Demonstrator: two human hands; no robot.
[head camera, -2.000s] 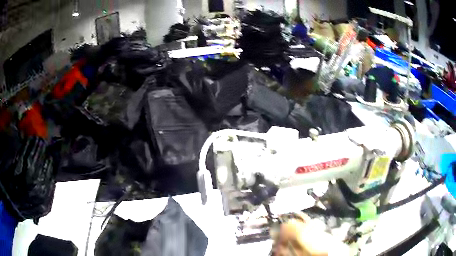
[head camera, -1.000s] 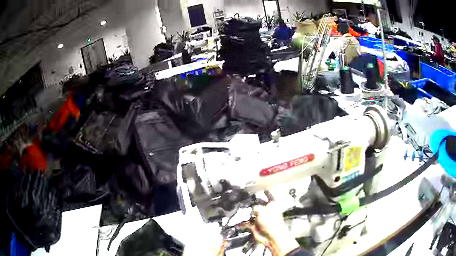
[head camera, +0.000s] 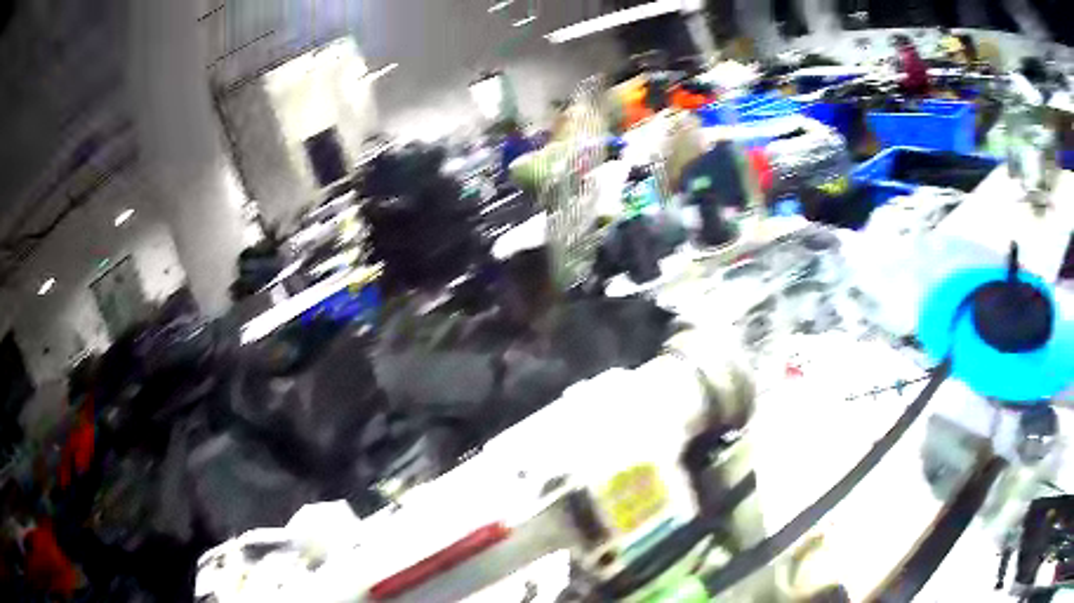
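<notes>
The picture is blurred. The white sewing machine (head camera: 612, 412) slants across the bottom, with its red label low down and its needle area cut off below. The black binding tape (head camera: 842, 489) curves from the machine up to the bright blue tape reel (head camera: 952, 336) at the right. A bright green spot (head camera: 678, 584) shows on the machine at the bottom edge. A pale, overexposed shape at the bottom edge beside the tape may be my right hand (head camera: 813, 568); its fingers cannot be made out. My left hand is not in view.
A large heap of black bags (head camera: 283, 412) lies behind the machine at the left. A dark stack (head camera: 418, 212) stands farther back. Blue crates (head camera: 925, 127) are at the upper right. A long brown-black strip (head camera: 942, 530) lies at the lower right.
The view has swung right and tilted, so the machine sits lower and farther left and the blue reel is fully in view. My hands at the needle area have left the picture there.
</notes>
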